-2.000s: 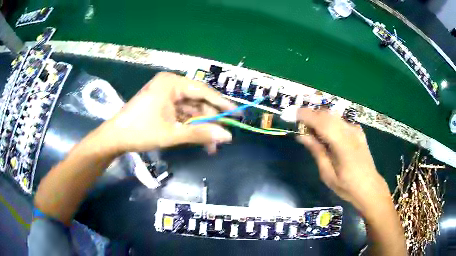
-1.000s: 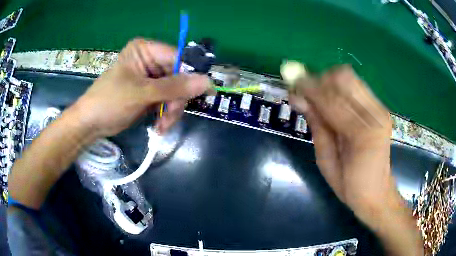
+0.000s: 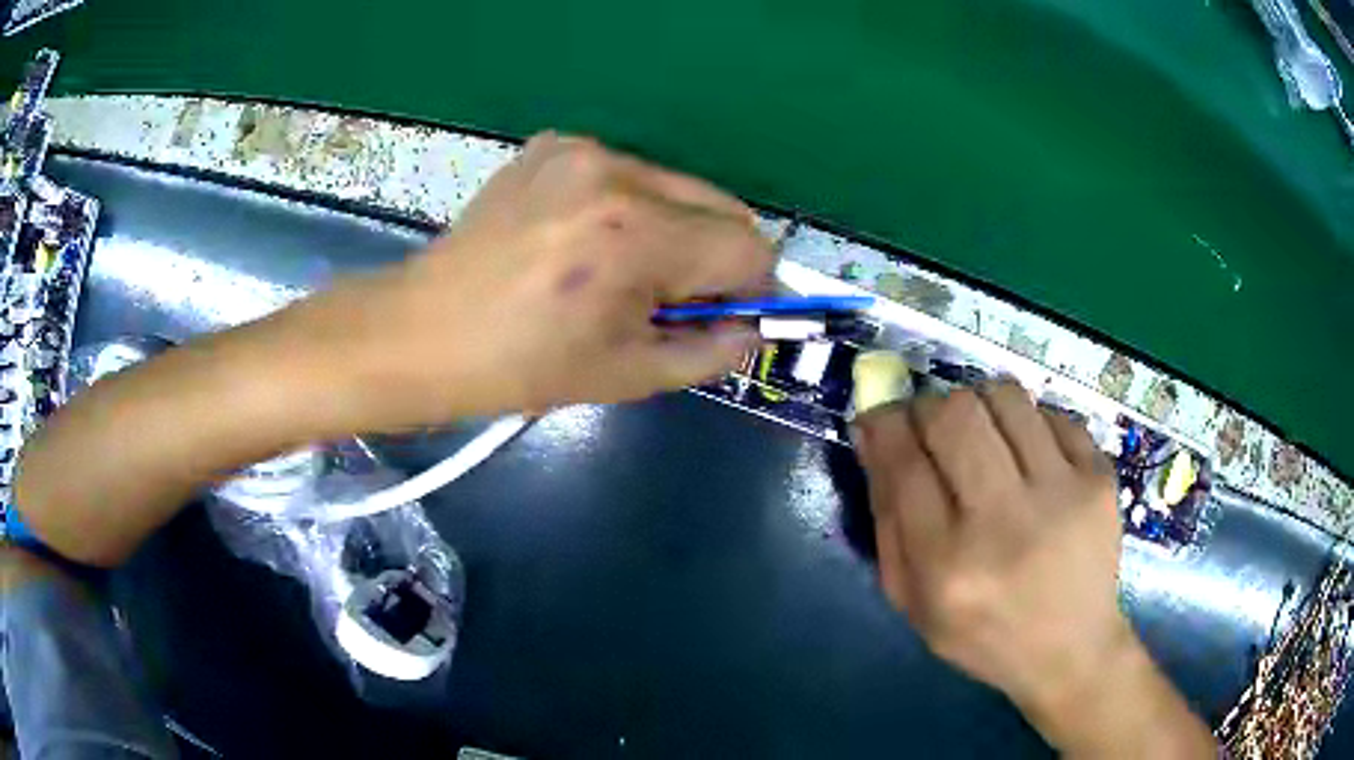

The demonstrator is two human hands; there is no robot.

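A power strip housing (image 3: 812, 420) lies along the pale rail, open side up, partly hidden by both hands. My left hand (image 3: 609, 275) is over its left end, with a blue wire (image 3: 765, 308) sticking out to the right from the fingers. A bit of yellow-green earth wire (image 3: 768, 367) shows inside the housing. My right hand (image 3: 988, 520) rests on the middle of the housing, a pale finger cot (image 3: 881, 382) on one digit; whether it holds anything is hidden. The white power cord (image 3: 446, 471) runs from under my left hand.
A plug (image 3: 394, 627) and coiled cord lie in a clear plastic bag (image 3: 305, 552) at lower left. Other housings (image 3: 52, 275) stand at the far left edge. A pile of copper strips (image 3: 1299, 676) is at lower right. The green conveyor belt (image 3: 832, 112) lies beyond the rail (image 3: 342, 156).
Both hands have come down onto the housing. The blue wire has turned from upright to nearly level. The earth wire, stretched between the hands before, now shows inside the housing.
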